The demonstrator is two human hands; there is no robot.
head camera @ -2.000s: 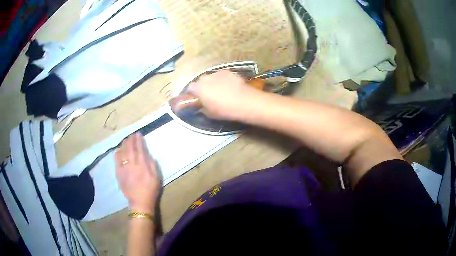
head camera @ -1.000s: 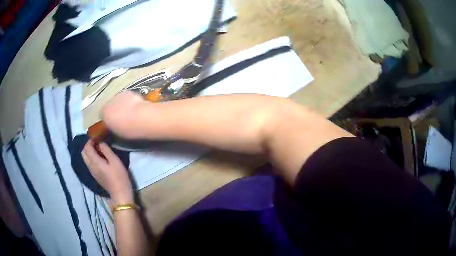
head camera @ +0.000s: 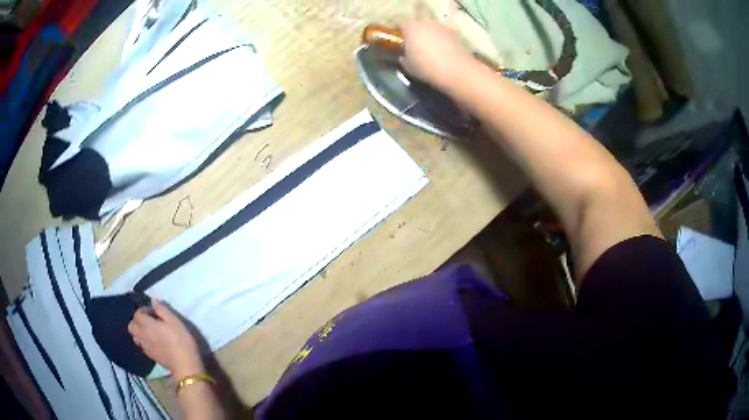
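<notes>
A pale garment panel [head camera: 279, 230] with a dark lengthwise stripe lies flat in front of me. A rounded black piece [head camera: 119, 328] is at its left end. My left hand [head camera: 164, 335] is on that black end, thumb and fingers closed at its edge. My right hand [head camera: 431, 53] holds the iron by its orange-brown handle [head camera: 383, 37]. The iron's silver plate [head camera: 402, 97] is at the upper right, beyond the panel's right end and apart from it. My right hand and forearm hide part of the iron.
Fanned pale panels [head camera: 176, 107] with dark ends lie at the upper left. A stack of striped panels [head camera: 70, 320] hangs at the lower left. The dark cord [head camera: 567, 45] curves over pale green cloth [head camera: 595, 70] at the upper right. The board [head camera: 316, 70] has a curved left edge.
The iron has moved from the panel's black left end to the upper right, off the panel, uncovering the whole stripe. My left hand has moved slightly down, its fingers now at the black piece.
</notes>
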